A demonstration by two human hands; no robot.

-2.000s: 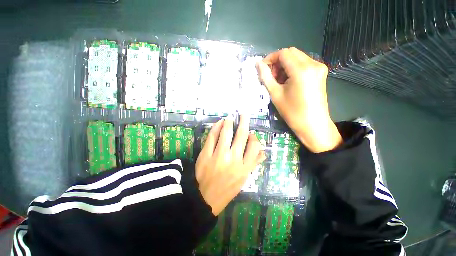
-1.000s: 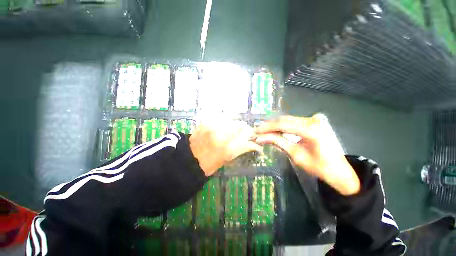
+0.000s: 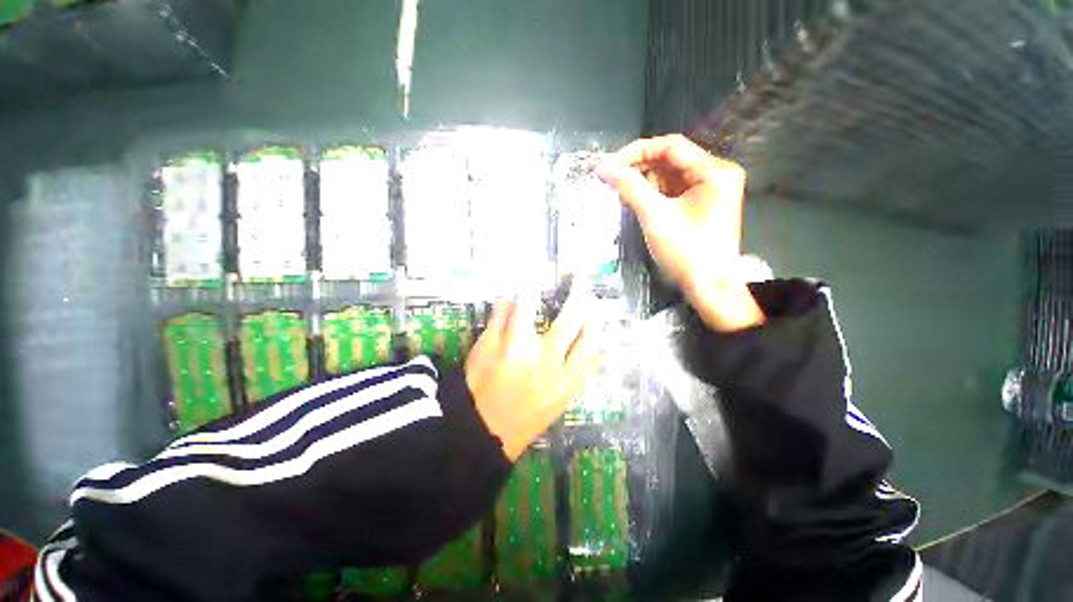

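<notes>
A clear blister tray [image 3: 147, 300] lies in front of me with rows of circuit boards. The top row shows covered boards [image 3: 355, 218] with white faces and green ends; glare washes out part of it. The row below shows green circuit boards [image 3: 194, 365]. A white patterned sheet [image 3: 586, 223] lies over the rightmost top-row board. My right hand [image 3: 688, 218] pinches near that sheet's top right corner with thumb and forefinger. My left hand [image 3: 530, 370] rests palm down over the second row, fingers apart, fingertips at the sheet's lower edge. My left sleeve hides boards at lower left.
A hazy whitish sheet stack [image 3: 71, 329] lies left of the tray. Stacked trays [image 3: 871, 118] stand at the upper right, with more at the upper left [image 3: 112, 53] and far right [image 3: 1047, 341]. A pale loose sheet [image 3: 694, 400] shows beside my right sleeve. A thin white line [image 3: 406, 59] lies beyond the tray.
My hands were close together over the second row; my right hand has moved up to the top right pocket. The green board there now has a white sheet over it. The view has shifted.
</notes>
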